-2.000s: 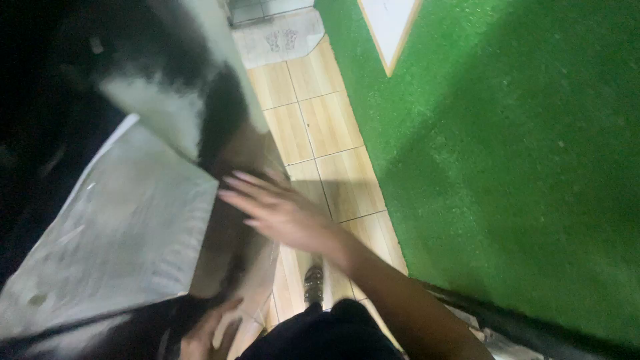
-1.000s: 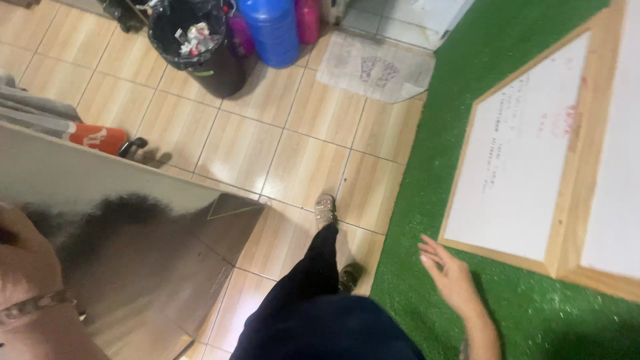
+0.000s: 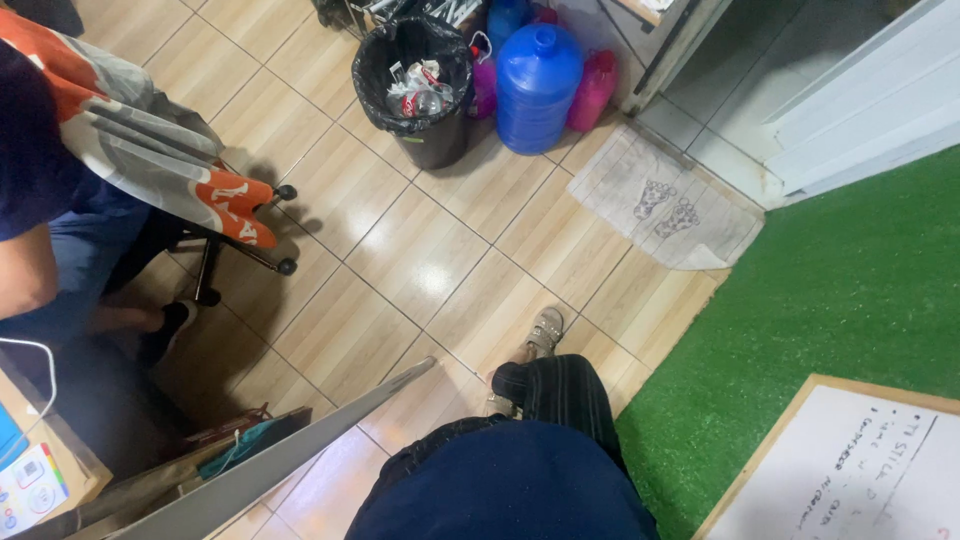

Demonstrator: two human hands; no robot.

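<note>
Neither my left hand nor my right hand shows in the head view now. My dark top and striped dark trousers (image 3: 574, 405) fill the bottom middle, with a strapped sandal (image 3: 546, 331) on the tiled floor (image 3: 420, 255). Just left of my legs, the thin edge of a grey panel (image 3: 300, 454) runs from the lower left toward the middle. A wood-framed whiteboard (image 3: 840, 465) with handwriting lies against green artificial turf at the lower right.
A person (image 3: 45, 225) sits on a wheeled chair (image 3: 240, 255) draped with orange and grey cloth at left. A lined trash bin (image 3: 439, 146), a blue water jug (image 3: 538, 90) and pink bottles stand at the top. A footprint mat (image 3: 667, 202) lies by the doorway.
Both hands, seen one second ago, have left the view. The broad dark panel face at left now shows as a narrow edge. The view has shifted, bringing the seated person in.
</note>
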